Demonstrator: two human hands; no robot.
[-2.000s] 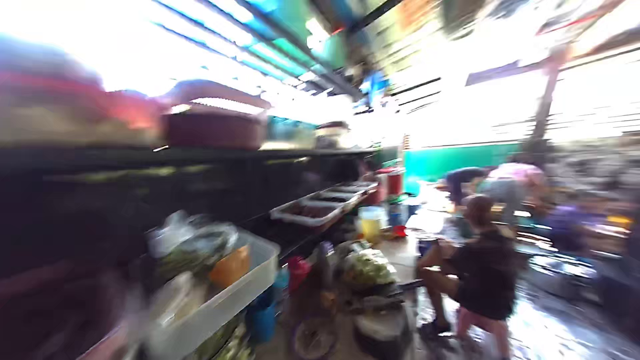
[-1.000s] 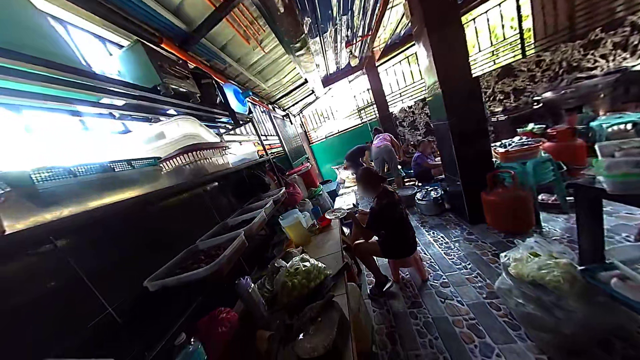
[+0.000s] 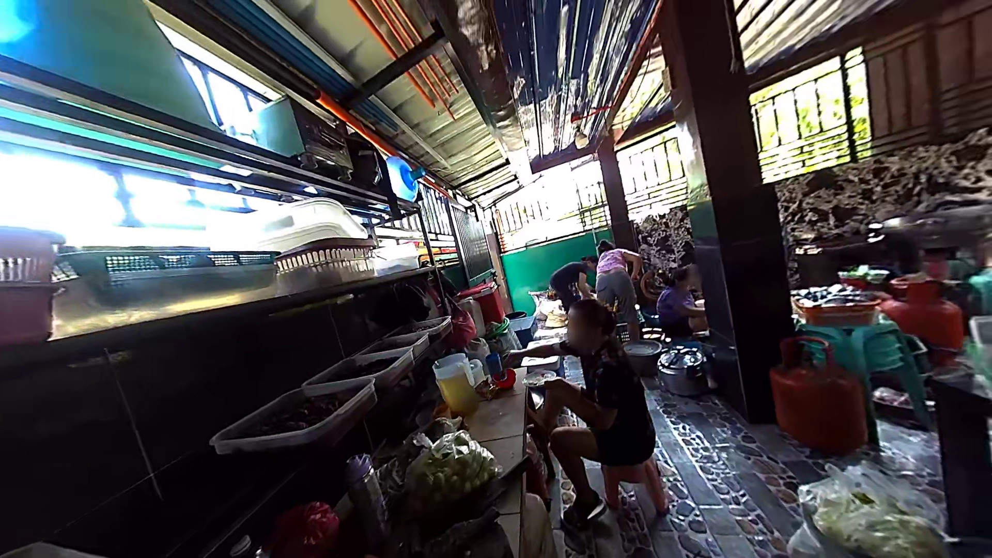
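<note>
Neither my left hand nor my right hand shows in the head view. Nearest to me at the bottom are a clear plastic bag of green produce [image 3: 452,469] and a red plastic bag [image 3: 304,530] beside a clear bottle [image 3: 364,492]. Beyond them, a pitcher of yellow liquid [image 3: 456,385] stands on the tiled counter [image 3: 496,422]. White plastic trays with dark contents [image 3: 298,415] line the wall on the left. At the lower right sits a plastic bag of pale shredded vegetables [image 3: 872,515].
A person on a pink stool [image 3: 637,484] sits beside the counter; several others work farther back. A dark pillar [image 3: 728,232] rises right of centre. Red gas cylinders [image 3: 818,403] and green stacked stools [image 3: 883,364] stand at right. A metal pot [image 3: 682,370] rests on the stone-patterned floor.
The view has swung to the right since the oldest frame, bringing in the pillar and gas cylinders. The seated person's arm now reaches toward the counter.
</note>
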